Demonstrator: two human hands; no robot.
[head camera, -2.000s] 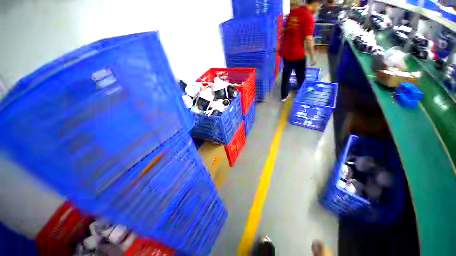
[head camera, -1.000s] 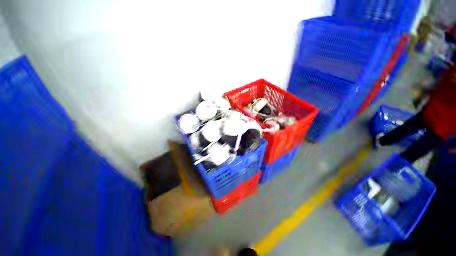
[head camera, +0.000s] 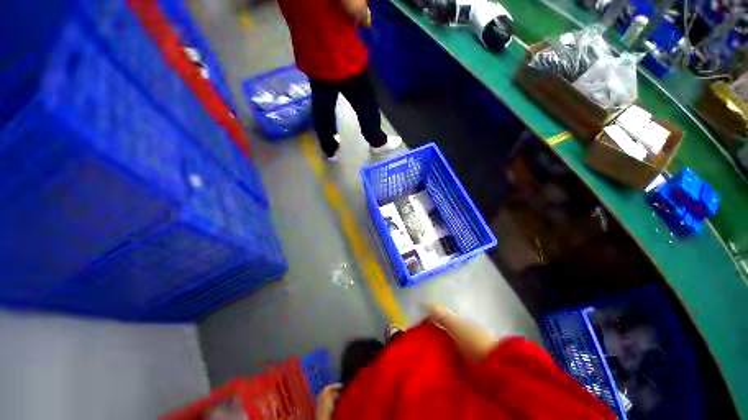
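My right hand (head camera: 441, 315) shows blurred at the lower centre, reaching out from a red sleeve, a little short of a blue plastic crate. Its fingers are not clear. My left hand (head camera: 328, 402) is small and partly cut off at the bottom edge, beside a dark shape; what it does is hidden. The blue crate (head camera: 467, 203) stands on the floor ahead, beside the yellow line. White and dark parts (head camera: 417, 223) lie in its bottom. Neither hand visibly touches this crate.
A person in a red shirt (head camera: 326, 41) stands beyond the crate, near another blue crate (head camera: 283, 119). Tall blue crates (head camera: 139, 180) stand left; a red crate (head camera: 262, 394) is lower left. The green bench (head camera: 656, 254) bears cartons (head camera: 566, 98). Another blue crate (head camera: 578, 349) sits below it.
The view has swung right and down from the wall-side crates toward the aisle and bench. The floor crate appears nearer the centre. My red sleeve and both hands have come into clearer view.
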